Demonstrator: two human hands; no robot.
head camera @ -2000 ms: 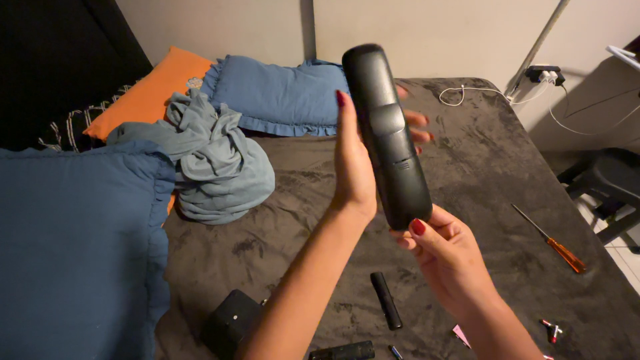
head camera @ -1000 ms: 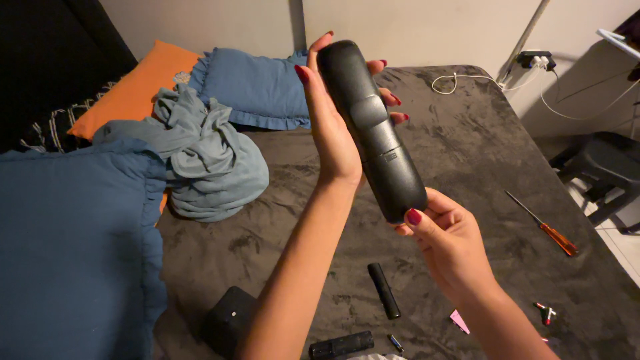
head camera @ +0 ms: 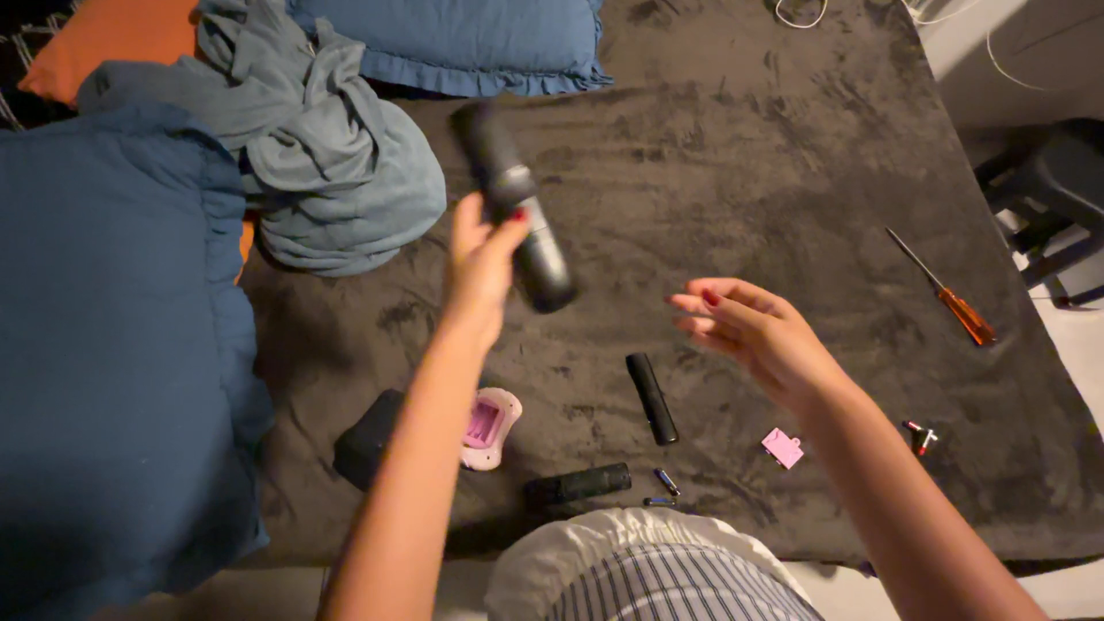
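My left hand [head camera: 485, 263] grips a long black plastic device [head camera: 517, 207], blurred by motion, above the dark bedspread [head camera: 690, 172]. To its right, my right hand [head camera: 742, 323] is empty, its fingers loosely bent and a little apart. Between my forearms lie a slim black cover or bar [head camera: 652, 398], a black remote-like object [head camera: 580, 485] and small batteries [head camera: 667, 481]. A pink and white plastic toy or gadget [head camera: 490, 429] sits beside my left forearm. Near my right forearm is a small pink cover [head camera: 783, 448], with red and white batteries [head camera: 923, 437] further right.
A screwdriver with an orange handle [head camera: 966, 316] lies at the right. Blue pillows [head camera: 112, 328], a crumpled grey-blue cloth [head camera: 345, 164] and an orange cushion [head camera: 121, 43] occupy the left and back. A black pouch or box [head camera: 371, 440] is partly behind my left forearm. A dark stool [head camera: 1056, 190] stands beyond the bed.
My right hand has let go of the black device and moved away from it. My left hand still holds it, now lower over the bed. The view has tilted downward.
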